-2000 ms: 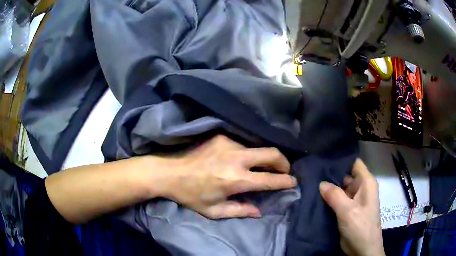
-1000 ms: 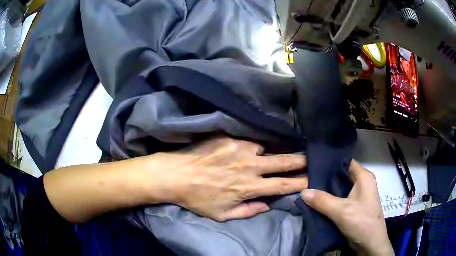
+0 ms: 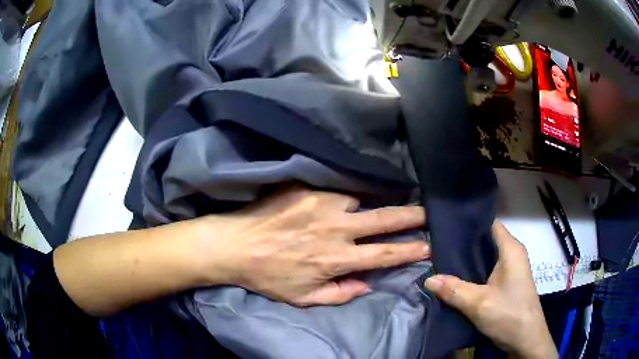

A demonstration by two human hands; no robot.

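Shiny blue-grey lining fabric (image 3: 231, 168) lies in crumpled folds over the table. A dark matte band (image 3: 438, 126) runs from the presser foot (image 3: 392, 66) down towards me along the lining's right edge. My left hand (image 3: 308, 245) lies flat on the lining, fingers spread, fingertips at the seam by the band. My right hand (image 3: 490, 294) pinches the band's right side and lower part between thumb and fingers. The needle area is partly lost in lamp glare.
The off-white sewing machine head (image 3: 581, 35) is at the upper right. A smartphone with a lit screen (image 3: 557, 105) and red and yellow scissors (image 3: 515, 63) lie behind it. Black thread snips (image 3: 558, 217) lie on the white table (image 3: 522, 203) at right.
The whole view has shifted, with machine and cloth appearing higher and further left. My left fingertips now rest against the band's edge, and my right thumb has moved lower on it. The phone's picture has changed.
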